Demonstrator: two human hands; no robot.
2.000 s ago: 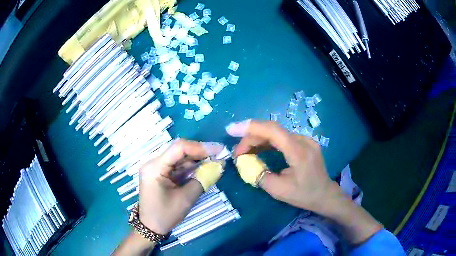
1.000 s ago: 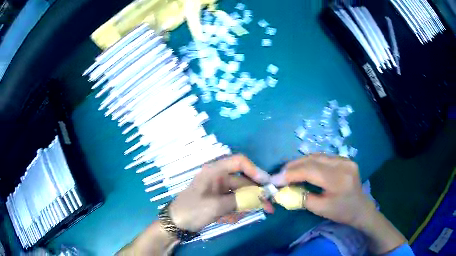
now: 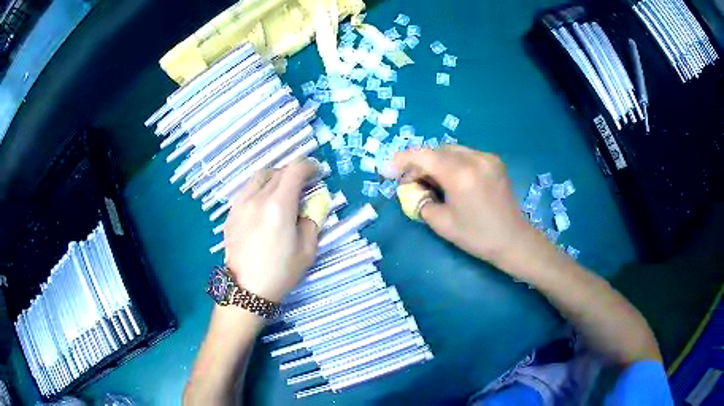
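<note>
Silvery-white shafts [image 3: 357, 317] lie in a long slanting row. My left hand [image 3: 270, 230], with a yellow thumb wrap, is over the middle of the row; its fingertips are blurred, and I cannot tell if they grip a shaft. My right hand [image 3: 468, 202], also with a yellow thumb wrap, is at the near edge of the large pile of small clear squares [image 3: 349, 111]. Its index fingertip is down among the squares, thumb and index apart, with nothing visible held between them.
A smaller group of clear squares [image 3: 560, 210] lies right of my right hand, partly behind the forearm. A yellow block [image 3: 230, 40] is at the far end of the row. Black trays with shafts stand at left [image 3: 143, 270] and right [image 3: 659, 182]. Clear plastic shows at the lower left edge.
My hands were together at a small pale piece; they are now apart. The left has moved up over the shaft row, the right up to the large pile. The view has shifted.
</note>
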